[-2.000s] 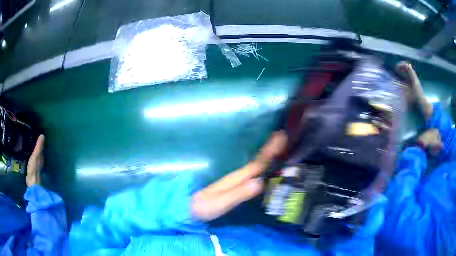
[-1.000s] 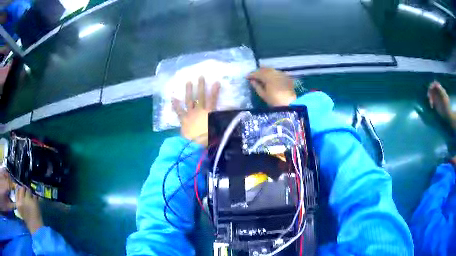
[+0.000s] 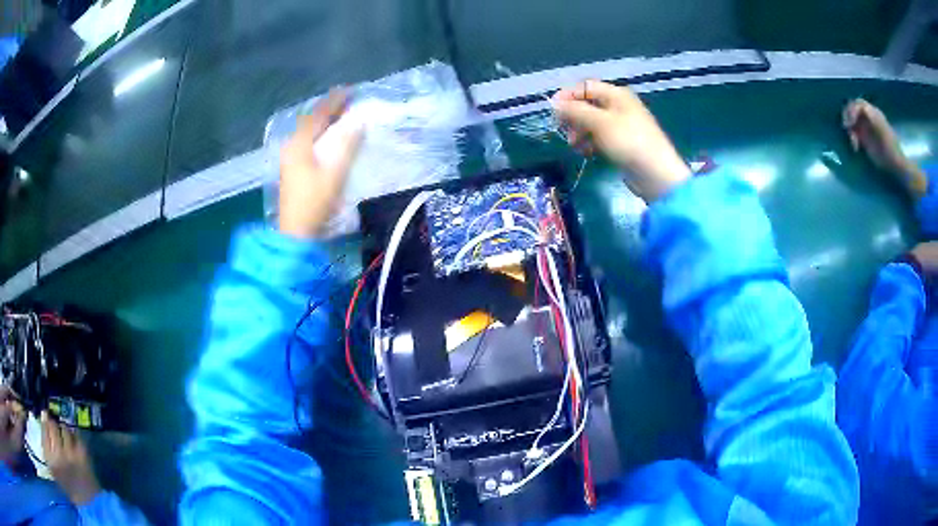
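Note:
The black unit (image 3: pixel 483 370) lies on the green bench in front of me, with a blue circuit board (image 3: pixel 483 221) at its far end and red and white wires (image 3: pixel 564 339) along its right side. The bag of cable ties (image 3: pixel 411 134) lies beyond it. My left hand (image 3: pixel 317 164) is at the bag's left part, fingers apart and blurred. My right hand (image 3: pixel 614 125) is right of the bag, with thumb and fingertips pinched on thin whitish cable ties (image 3: pixel 553 113). Their exact number is unclear.
Another black unit (image 3: pixel 57 360) is at the far left, with a person's hands (image 3: pixel 57 452) at it. Another person's hand (image 3: pixel 874 136) and blue sleeves show at the right. Dark panels with a pale edging (image 3: pixel 679 72) run along the far side.
The black unit was swung from the right to lie in front of me. Since then my left hand has shifted left and lifted off the bag's middle, and my right hand has moved right with thin ties.

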